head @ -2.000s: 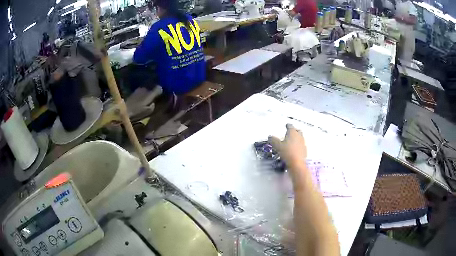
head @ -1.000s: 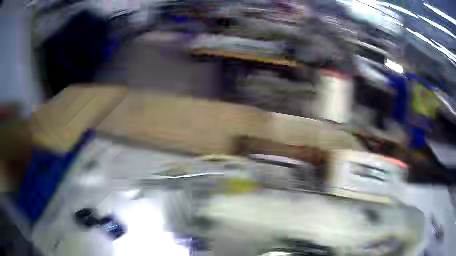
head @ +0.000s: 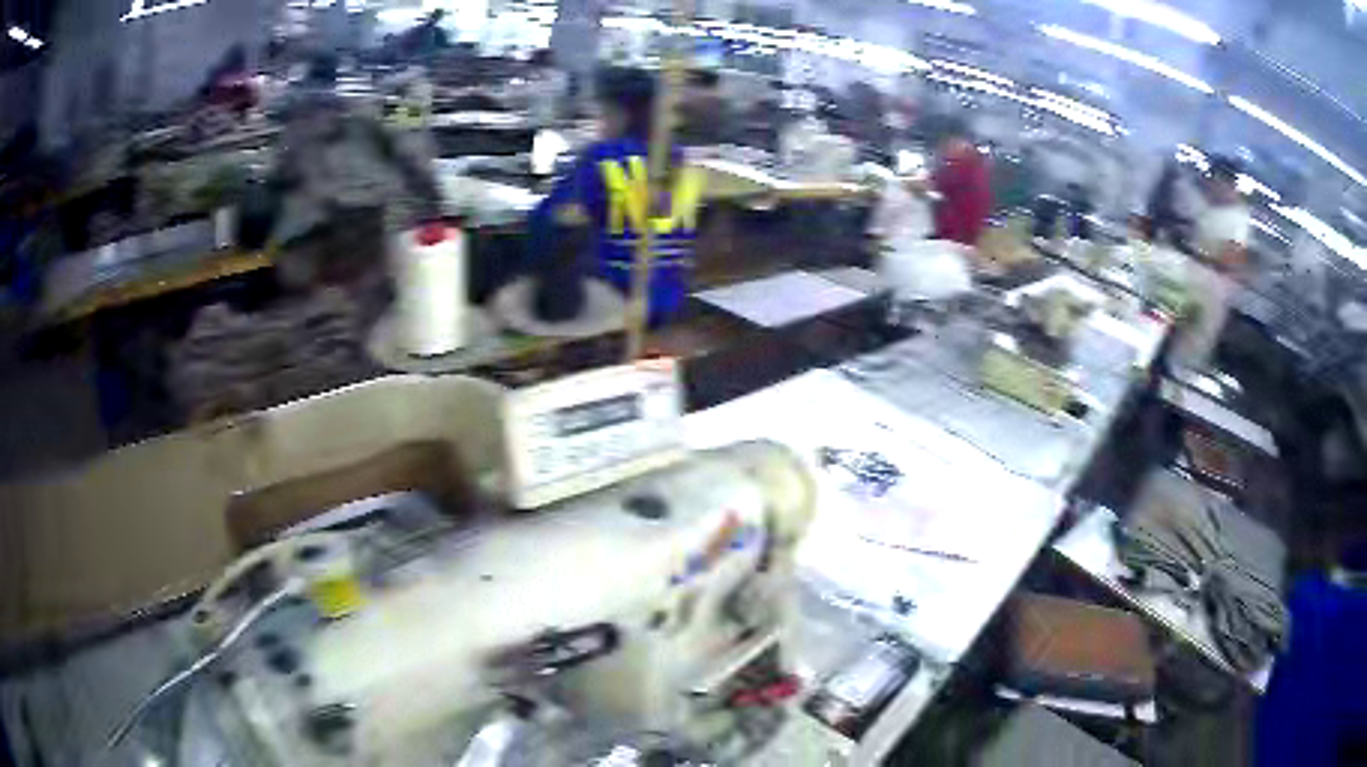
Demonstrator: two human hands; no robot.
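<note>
No hand is in view. Nearest in front is a cream sewing machine (head: 495, 614) with blurred blue and orange marks at its right end. A cream control panel (head: 595, 430) with a small grey screen stands behind its arm. A red-handled tool (head: 765, 691) lies by the machine's right end, beside a small dark-framed item (head: 865, 685). Small dark pieces (head: 859, 469) lie on the white table (head: 960, 502) to the right. The picture is blurred, and what lies under the needle end cannot be told.
A white thread cone (head: 433, 292) and a dark cone (head: 559, 274) stand behind the machine. A person in a blue top (head: 637, 225) is beyond. Another machine (head: 1034, 375) stands further along. A brown-topped stool (head: 1079, 647), grey-green cloth (head: 1199, 555) and a blue shape (head: 1319, 674) are at right.
The view has swung left and back, now showing the whole machine arm. The bare hand seen over the white table two seconds ago is out of the picture.
</note>
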